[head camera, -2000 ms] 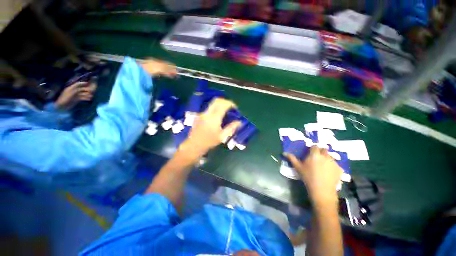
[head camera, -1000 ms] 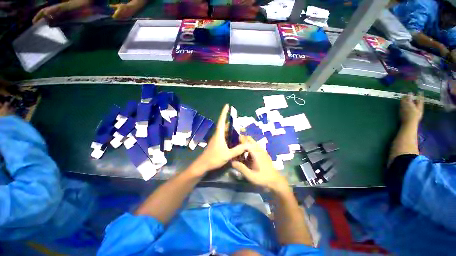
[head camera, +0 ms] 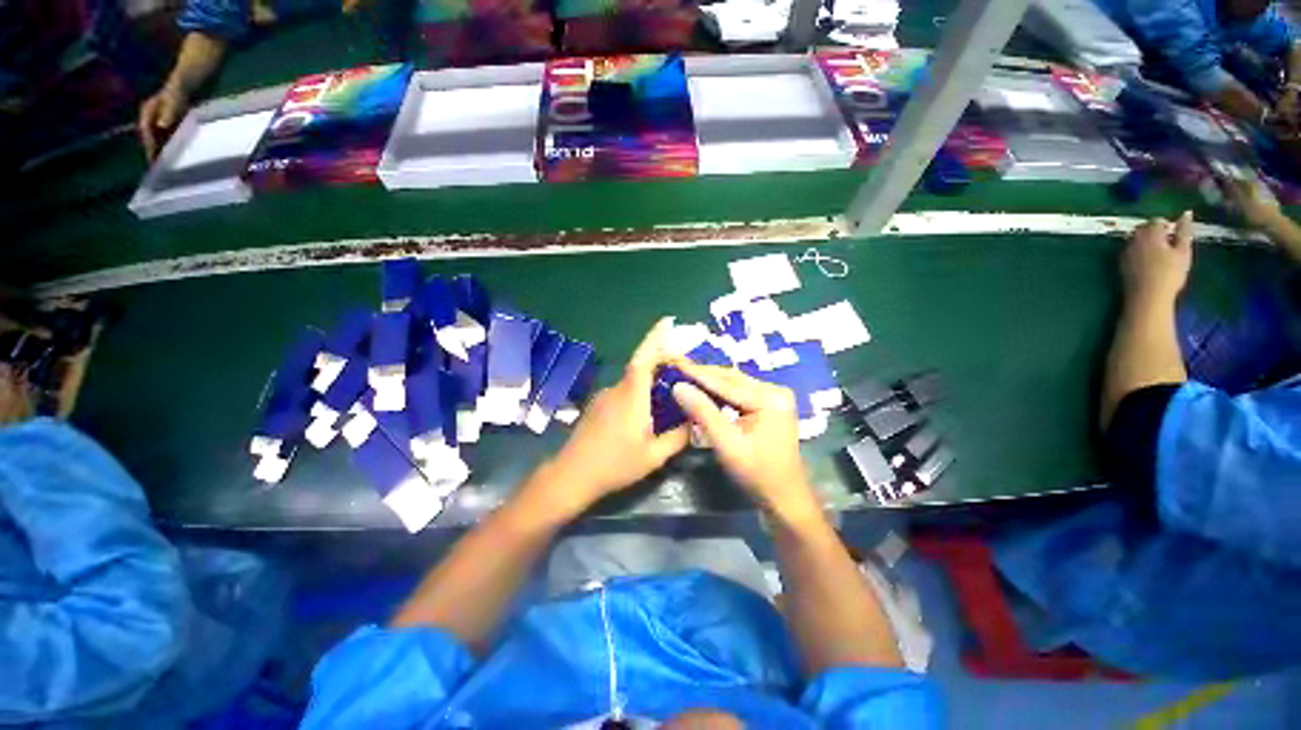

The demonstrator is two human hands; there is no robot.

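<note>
My left hand point(head camera: 622, 437) and my right hand point(head camera: 751, 428) meet in front of me over the green bench. Between them they hold a small blue carton point(head camera: 668, 398), mostly hidden by the fingers. Finished-looking blue cartons point(head camera: 509, 351) with white end flaps lie in a pile to the left. Blue and white carton blanks point(head camera: 809, 374) overlap just right of my hands. Black accessories point(head camera: 892, 417) are clustered right of the blanks.
White cards point(head camera: 828, 328) and a white loop point(head camera: 822, 263) lie above the blanks. Beyond the bench's raised edge point(head camera: 571, 241), white trays point(head camera: 464, 130) and printed lids point(head camera: 618, 120) line the conveyor. A grey post point(head camera: 935, 121) rises at the right. Other workers' arms are at both sides.
The carton between my hands, upright and longer-looking a second ago, is now mostly covered by my fingers. The trays and lids show further right. Two seconds ago my hands were apart.
</note>
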